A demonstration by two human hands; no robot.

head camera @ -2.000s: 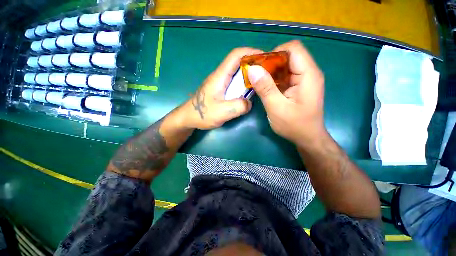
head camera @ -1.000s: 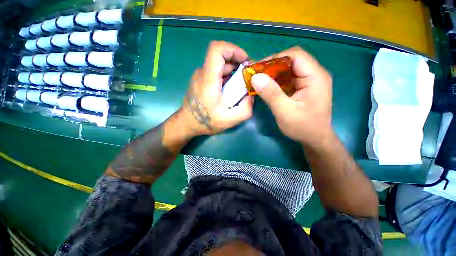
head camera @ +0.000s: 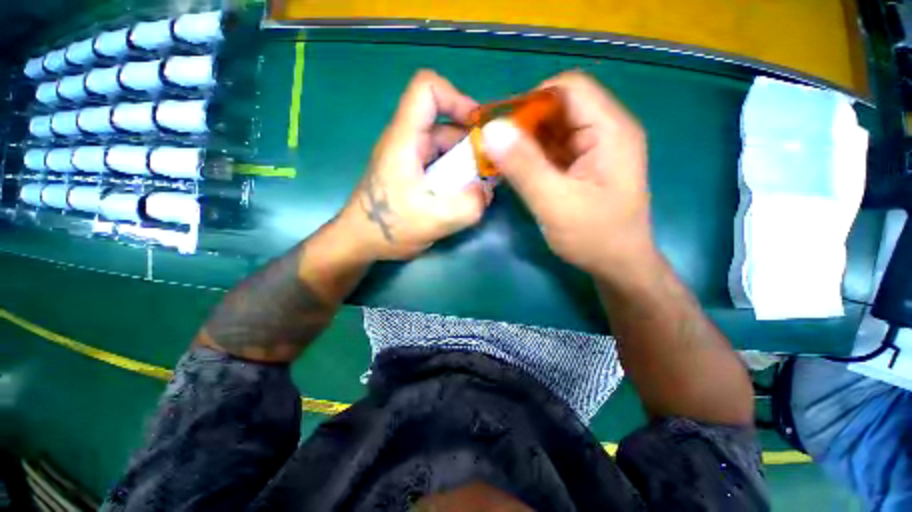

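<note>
My left hand (head camera: 412, 190) holds a white housing shell (head camera: 456, 172) between its thumb and fingers, above the green mat. My right hand (head camera: 590, 180) holds a translucent orange-brown scraper (head camera: 532, 112) between its thumb and fingers. The scraper's left edge lies at the shell's right end. My right thumb is blurred and covers part of the scraper. My left fingers hide parts of the shell's rim, and whether any film is on it I cannot tell.
A clear blister tray (head camera: 222, 168) with rows of white shells is at the left. White sheets (head camera: 795, 215) lie on the green mat (head camera: 660, 130) at the right. A yellow-orange board (head camera: 600, 25) runs along the far edge. Part of a person in blue (head camera: 850, 430) shows at lower right.
Both hands stay close together and have shifted slightly left in the picture, with the tray and sheets shifting left too. The scraper has changed its tilt against the shell a little.
</note>
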